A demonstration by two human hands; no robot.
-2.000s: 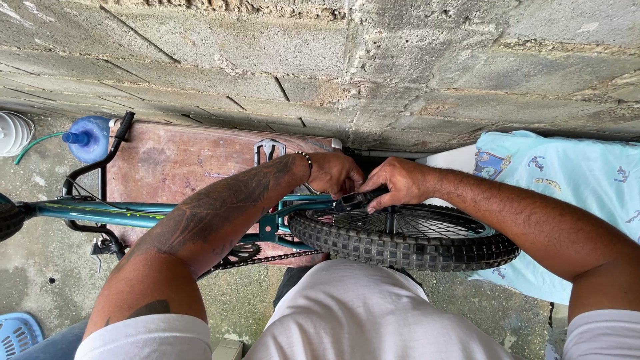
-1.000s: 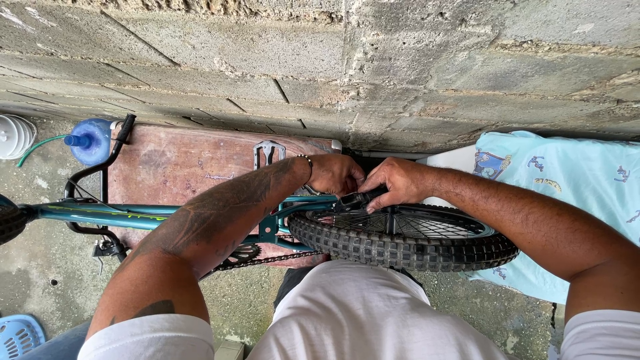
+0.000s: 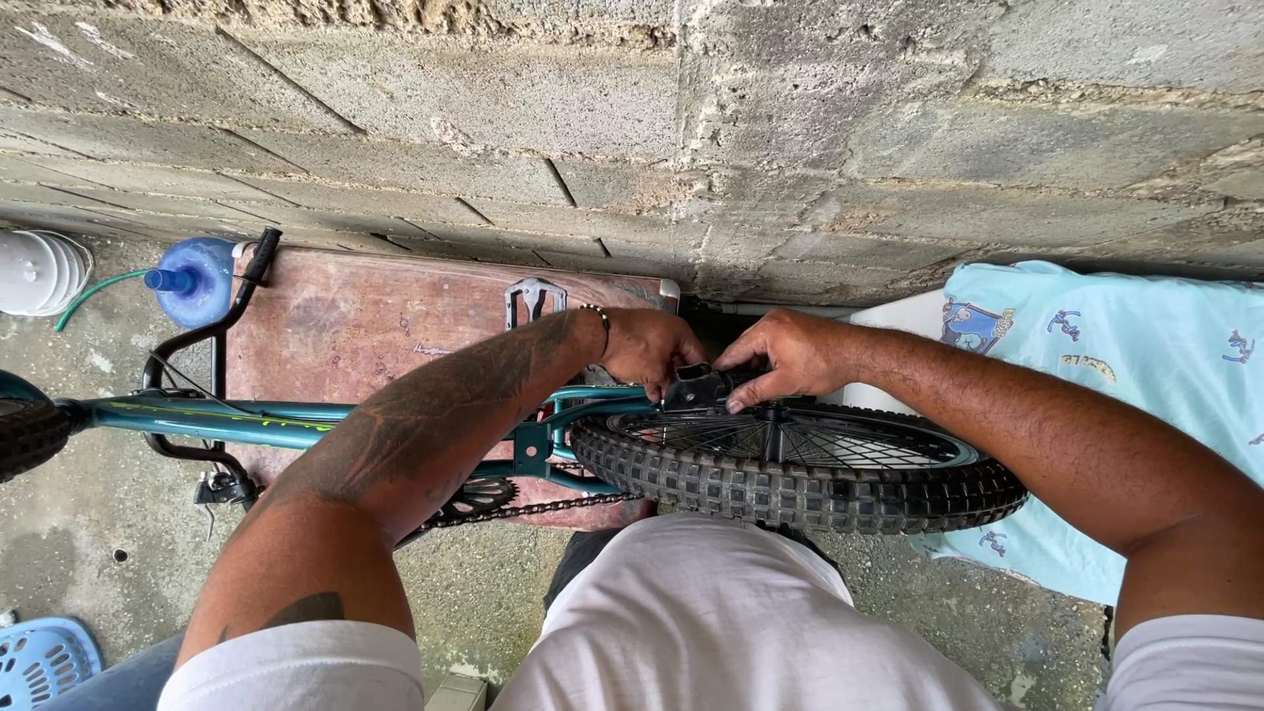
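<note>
A teal bicycle frame (image 3: pixel 222 420) lies across the view, its rear wheel's knobby tyre (image 3: pixel 790 494) in front of my body. At the frame end beside the spokes sits a small black part (image 3: pixel 696 387), perhaps a brake caliper. My left hand (image 3: pixel 652 348) touches its left side with bent fingers; what the fingertips do is partly hidden. My right hand (image 3: pixel 790 355) pinches the part from the right between thumb and fingers. The chain (image 3: pixel 563 506) and chainring (image 3: pixel 479 497) show below the frame, and a pedal (image 3: pixel 534 299) stands above my left forearm.
A concrete block wall (image 3: pixel 632 118) rises behind. The bicycle lies over a worn reddish board (image 3: pixel 346 306). Handlebars (image 3: pixel 188 341), a blue water jug (image 3: pixel 202 281) and white buckets (image 3: pixel 39 272) are left, a blue plastic basket (image 3: pixel 44 657) lower left. A light-blue printed cloth (image 3: pixel 1136 346) lies right.
</note>
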